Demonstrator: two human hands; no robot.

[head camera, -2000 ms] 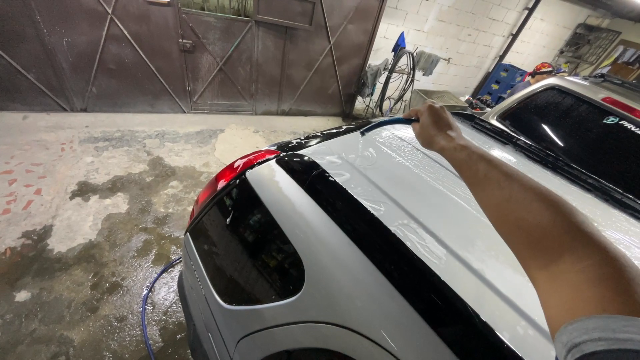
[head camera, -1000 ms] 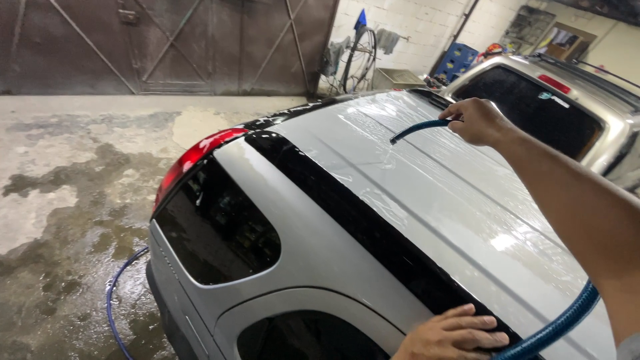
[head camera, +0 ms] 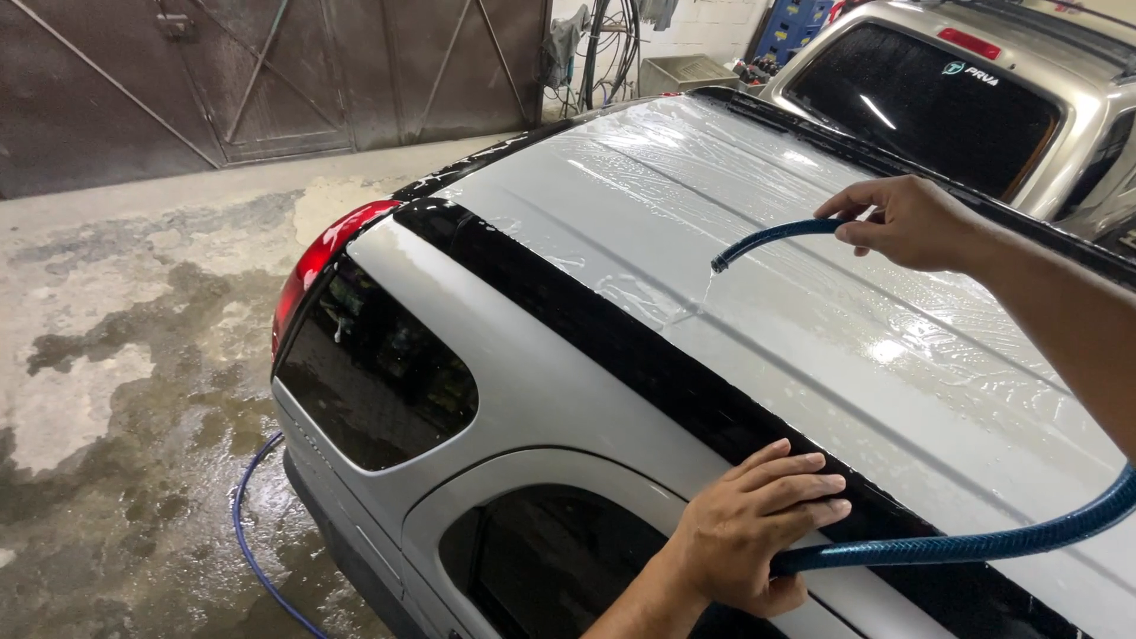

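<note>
My right hand (head camera: 914, 222) pinches a blue braided hose (head camera: 781, 232) near its end, above the wet roof (head camera: 639, 231) of a silver car. A thin trickle of water falls from the hose's mouth onto the panel. At the roof's near edge, my left hand (head camera: 763, 524) lies with its fingers over the black roof strip (head camera: 586, 333). A lower length of the hose passes under that palm, by the thumb, and curves off to the right. Water streaks and glare cover much of the roof.
A beige vehicle (head camera: 1083, 80) stands beyond the roof at the upper right. Brown metal gates (head camera: 355, 71) are at the back. On the wet concrete floor (head camera: 133, 399) lies a thin blue hose (head camera: 244, 524). Coiled hoses (head camera: 612, 53) hang by a crate (head camera: 688, 75).
My right hand has come from the roof's far rear part toward me with the hose end. My left hand, not seen two seconds ago, came into view at the roof edge.
</note>
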